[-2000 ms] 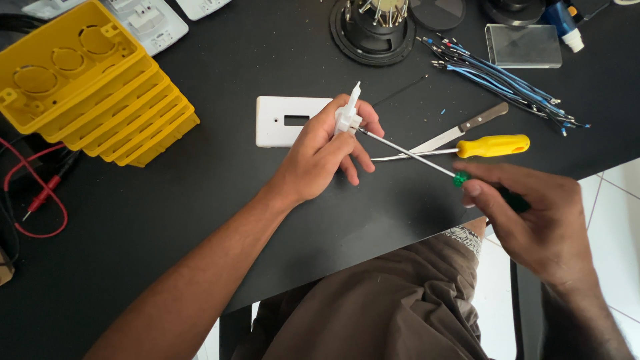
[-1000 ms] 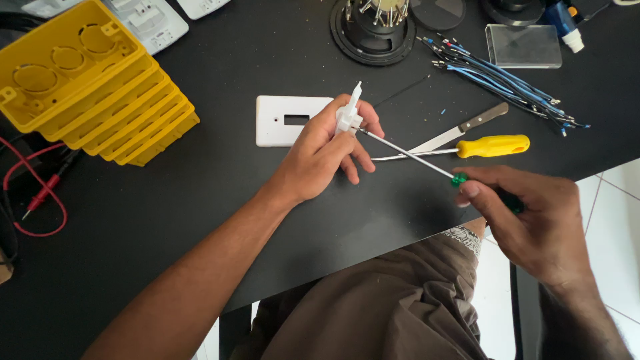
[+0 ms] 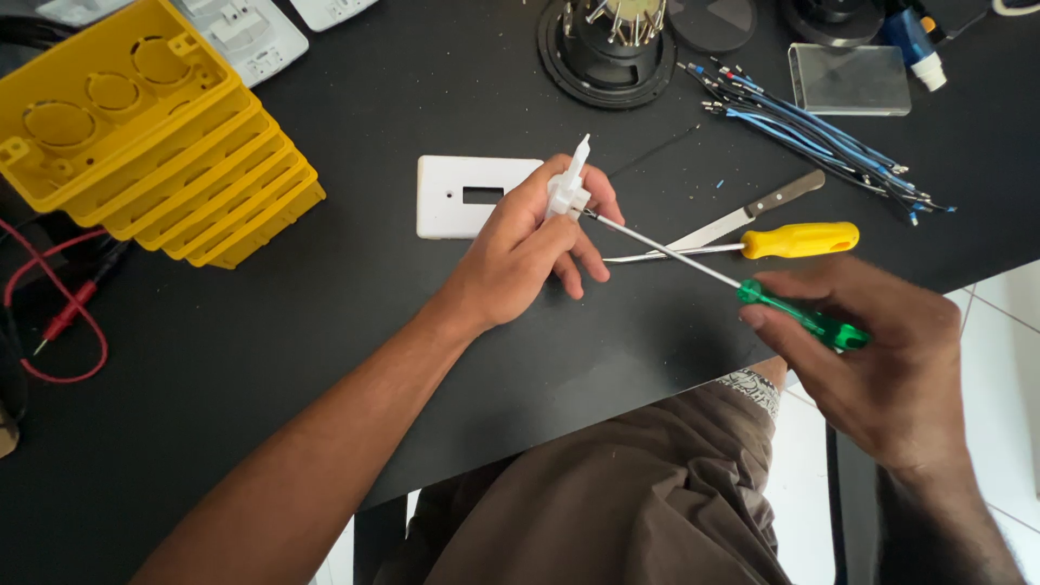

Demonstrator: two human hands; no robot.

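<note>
My left hand (image 3: 520, 252) pinches a small white plastic electrical module (image 3: 566, 193) that has a narrow piece sticking up from it. Between the thumb and first finger of my right hand (image 3: 886, 349) is the neck of a screwdriver with a green translucent handle (image 3: 800, 315). Its tip meets the side of the module, where the small screw is too tiny to make out. Partly behind my left hand lies a white wall plate (image 3: 449, 197) with a rectangular slot. A yellow-handled screwdriver (image 3: 800, 240) crosses the blade of a knife (image 3: 786, 193) on the black table.
Stacked yellow electrical boxes (image 3: 162, 130) stand at the left, above a red test lead (image 3: 71, 313). At the back are a speaker (image 3: 608, 65) with screws on it, a bundle of blue and black wires (image 3: 812, 138), and a clear plastic case (image 3: 850, 80). The table's edge (image 3: 569, 436) runs diagonally before my lap.
The fingers of my right hand have opened out around the green handle, which now shows more of its length. My left hand and the module have stayed in place.
</note>
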